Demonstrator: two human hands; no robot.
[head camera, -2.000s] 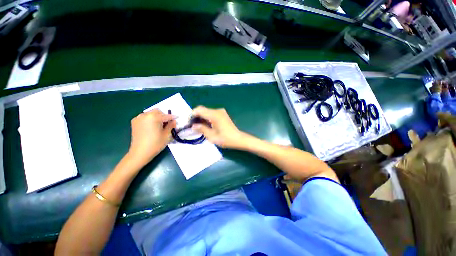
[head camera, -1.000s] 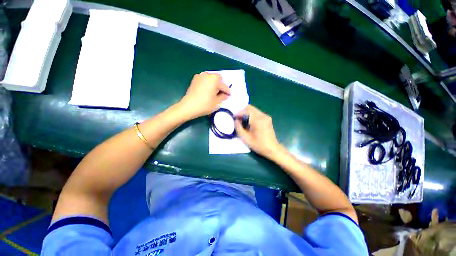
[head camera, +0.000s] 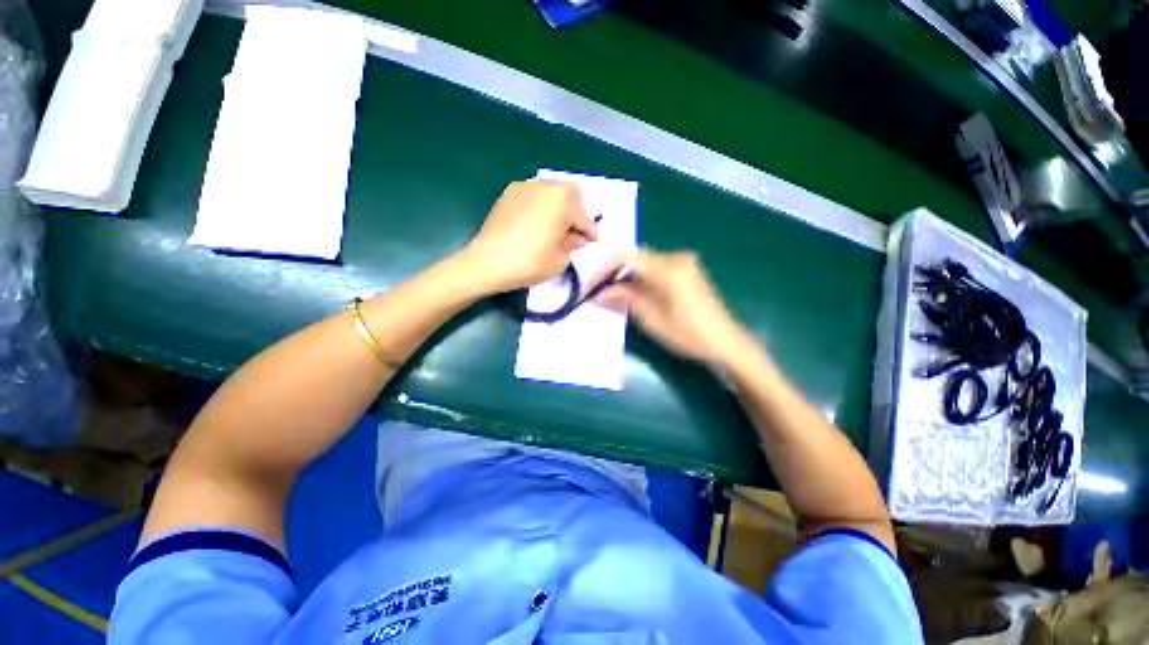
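Observation:
A white insert card (head camera: 573, 353) lies on the green bench in front of me. A black coiled cable (head camera: 551, 310) is over the card, between my hands. My left hand (head camera: 542, 233) is at the card's upper left, with its fingertips closed on one part of the cable; a small dark end shows beside them. My right hand (head camera: 668, 296) is blurred at the card's right edge, with its fingers on the cable's other side. The exact grip of the right fingers is hidden by blur.
A stack of insert cards (head camera: 284, 139) and a nested stack of white trays (head camera: 107, 107) stand at the left. A pale cable tray (head camera: 951, 473) with many black coils (head camera: 977, 321) is at the right. A pale rail (head camera: 605, 139) divides bench and belt. A clear plastic bag (head camera: 44, 290) hangs far left.
The view has turned and shifted since the first frame. Since the second, the coil is drawn from a round ring to a flatter curve, and my right hand has moved slightly up and right.

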